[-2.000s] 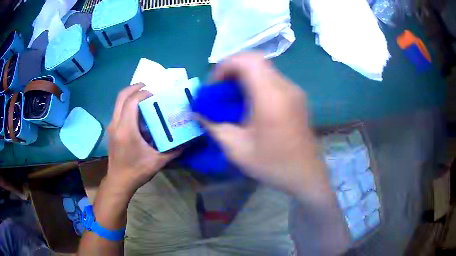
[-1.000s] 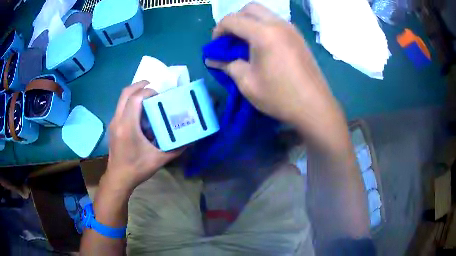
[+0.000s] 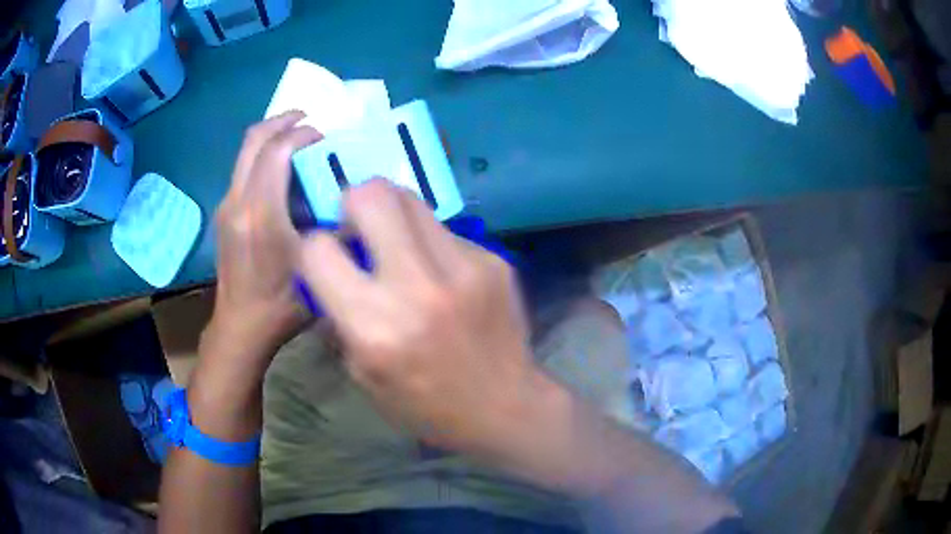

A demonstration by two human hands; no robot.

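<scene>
My left hand (image 3: 253,224) holds a light-blue speaker (image 3: 442,167) from its left side, above my lap. Its base faces me, with two dark parallel strips. White sheet material (image 3: 313,96) sticks up behind it. My right hand (image 3: 428,323) is blurred, its fingertips over the lower middle of the base, covering the label area. A deep blue cloth (image 3: 482,232) is bunched under and around my right hand, showing between thumb and fingers; how much of it is gripped is partly hidden.
Speakers (image 3: 130,63) and open-fronted housings (image 3: 83,172) stand at bench left, beside a loose grille (image 3: 156,229). White bags (image 3: 735,52) and an orange-and-blue tool (image 3: 860,68) lie at the right. A carton of bagged speakers (image 3: 709,355) is below right; another carton (image 3: 89,417) is below left.
My right hand has come down and left from beside the speaker onto its base. The cloth is now bunched under that hand. The view has shifted, showing more of the right carton.
</scene>
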